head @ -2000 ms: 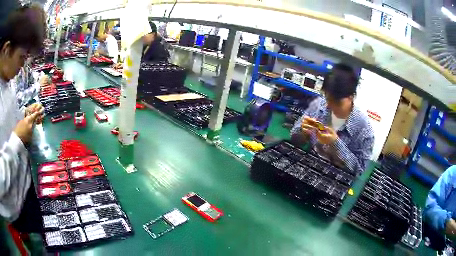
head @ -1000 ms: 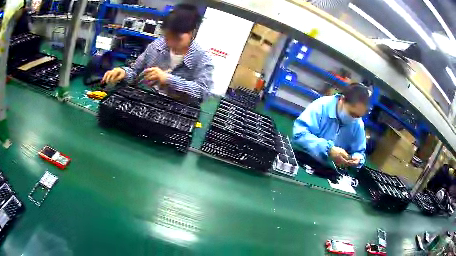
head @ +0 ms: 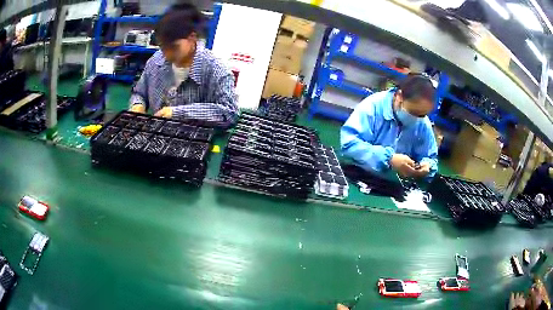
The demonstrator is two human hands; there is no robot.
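A fingertip (head: 342, 307) shows at the bottom edge, cut off, beside a thin dark thing; I cannot tell which hand it is or what it holds. A red keypad phone (head: 399, 287) lies flat at the lower right. A second red phone (head: 453, 283) lies to its right, with a silver-grey front housing (head: 462, 266) touching or just behind it. Another red phone (head: 34, 207) lies at the far left. A silver-grey open housing (head: 34, 252) lies in front of it.
Blurred fingers (head: 530, 298) show at the lower right corner, owner unclear, near small dark parts (head: 516, 265). Black tray stacks (head: 151, 148), (head: 267, 157), (head: 470, 200) and a pale tray (head: 331, 175) line the far side. Two seated workers face me. A black parts tray (head: 6, 278) is cut off at left.
The view has swung right, so the left phone and housing sit nearer the left edge. The fingertip and the lower right fingers now show. The checked-shirt worker's hands have lowered behind the trays.
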